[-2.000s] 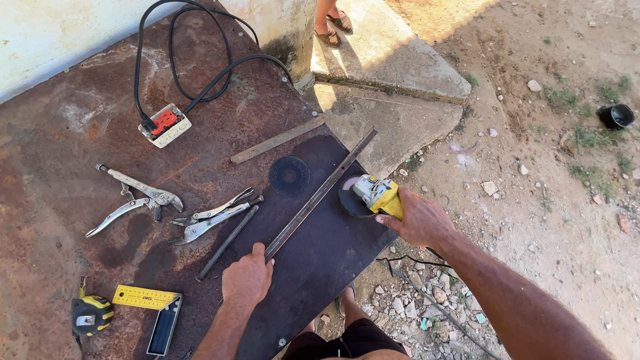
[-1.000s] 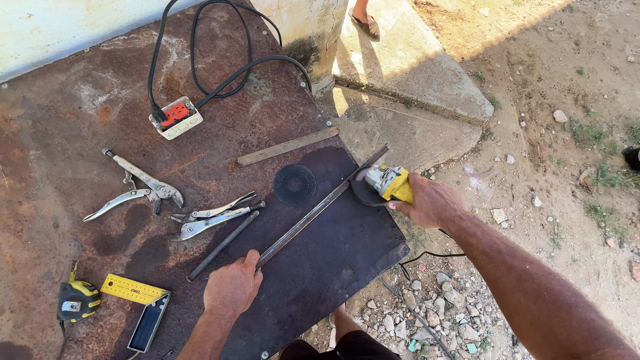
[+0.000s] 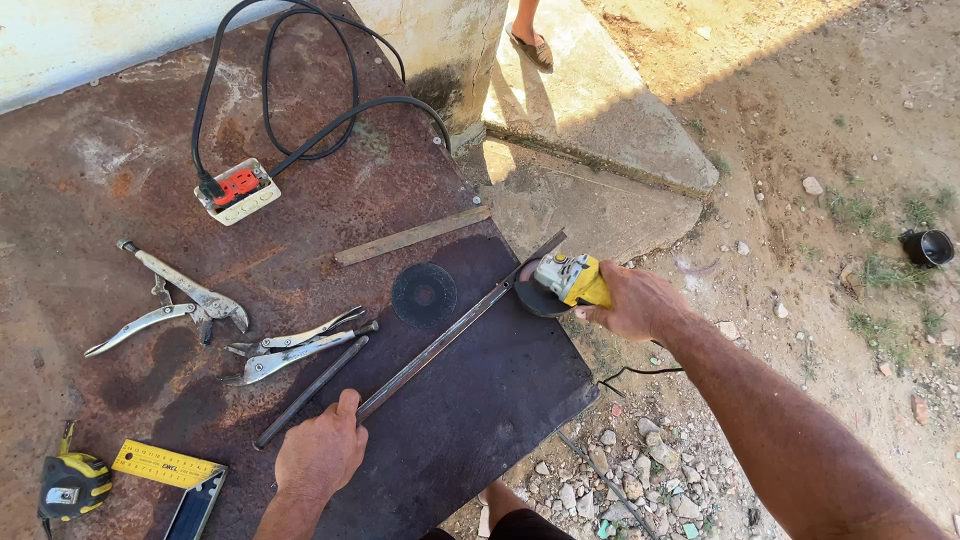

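Observation:
My left hand [image 3: 321,451] grips the near end of a long metal bar [image 3: 439,343] that lies diagonally over the rusty sheet-metal tabletop [image 3: 480,405]. In my right hand [image 3: 637,301] is a yellow angle grinder [image 3: 576,282], its disc and guard against or just beside the bar near its far end, past the table's edge. Whether the disc touches or spins I cannot tell. A loose dark abrasive disc [image 3: 424,295] lies left of the bar, below a flat metal strip [image 3: 412,235]. A short metal rod [image 3: 311,391] rests close to my left hand.
Two locking pliers [image 3: 187,292], a tape measure [image 3: 73,484] and a yellow-bladed square [image 3: 166,463] lie at the left. An outlet box [image 3: 238,192] with a looped black cable [image 3: 352,112] stands at the back. Another person's foot [image 3: 531,46] is on the concrete slab [image 3: 607,112]; rubble lies below.
The other person's feet have shifted, with one showing now where two showed two seconds ago. Both my hands keep their holds on the bar and the grinder.

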